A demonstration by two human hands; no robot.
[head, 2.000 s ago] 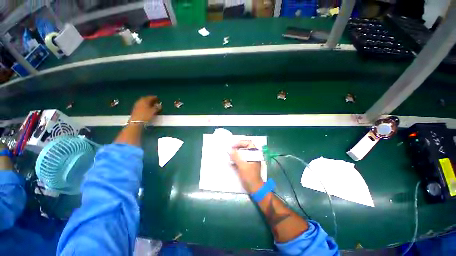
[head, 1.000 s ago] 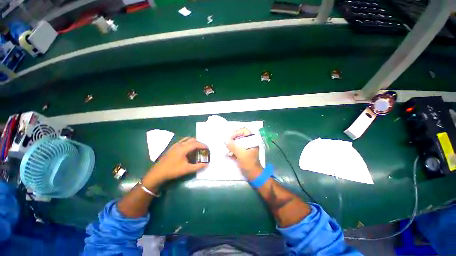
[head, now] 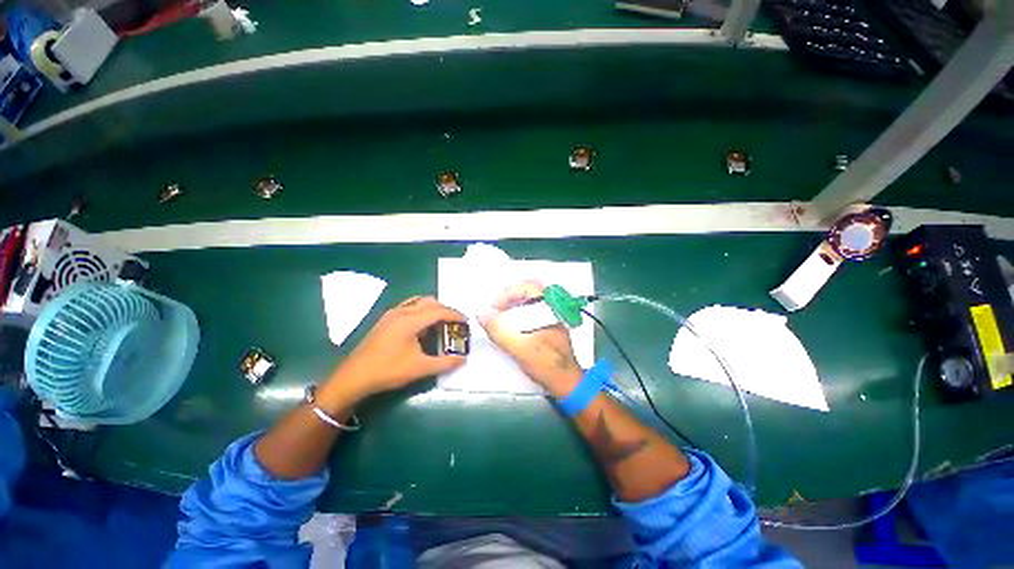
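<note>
My left hand (head: 406,350) holds a small square module (head: 455,338), dark with copper and silver glints, between thumb and fingers over the left part of a white paper sheet (head: 478,376). My right hand (head: 532,333) holds a white pen-like dispenser with a bright green end (head: 565,305) like a pencil, over the sheet. Its tip is hard to make out near the fingers, a little right of the module; I cannot tell if they touch. A clear hose (head: 712,353) and a thin black cable run right from the green end.
Another module (head: 258,365) lies left of my left hand, near a light blue ribbed basket (head: 111,353). Several modules lie on the green belt (head: 367,145) beyond the white rail (head: 367,231). Cut papers lie on both sides. At right are a mini fan (head: 856,238) and black box (head: 945,306).
My left hand has come back from the belt to the sheet with the module. My right hand has shifted slightly left, and the green end has swung nearer to it.
</note>
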